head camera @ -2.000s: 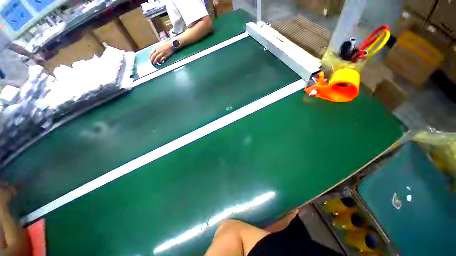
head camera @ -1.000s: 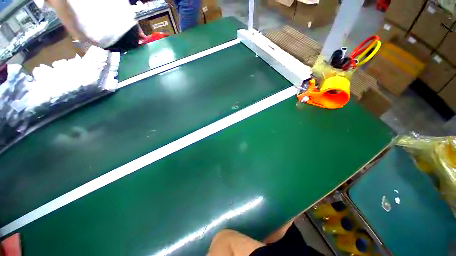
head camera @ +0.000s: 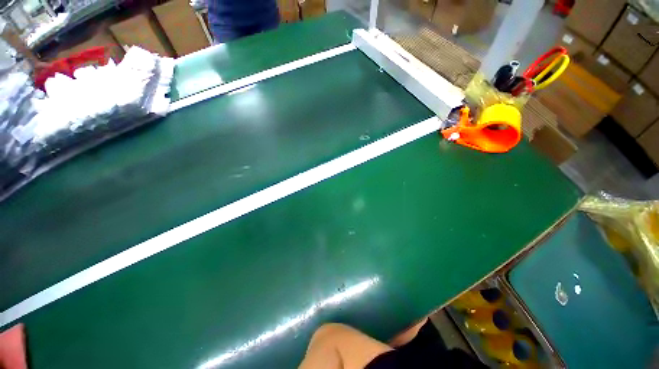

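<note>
Neither of my hands can be made out. A bent bare limb [head camera: 338,349] of mine, knee or elbow, shows at the bottom edge beside black cloth. In front of me is the glossy green workbench [head camera: 289,267]. An orange-red tape dispenser with a yellow roll [head camera: 498,130] stands at the bench's far right corner. Scissors with red and yellow handles [head camera: 547,70] stand upright in a holder just behind it. Beyond a long white strip [head camera: 238,210] runs the darker green conveyor belt [head camera: 289,122], with a small pale ring on it.
Shiny bagged parts [head camera: 101,97] are heaped across the belt at left. A person in dark blue [head camera: 243,16] is at the far side. A salmon pad [head camera: 13,349] is at lower left. A teal-topped cart [head camera: 607,288] is at right, with a yellow bag [head camera: 629,216]. Cartons [head camera: 600,43] are stacked behind.
The neighbour's hand and watch across the belt are gone; a white-shirted person has left view and a dark-blue-clothed torso now shows. The arm at lower left is gone. The view has shifted slightly.
</note>
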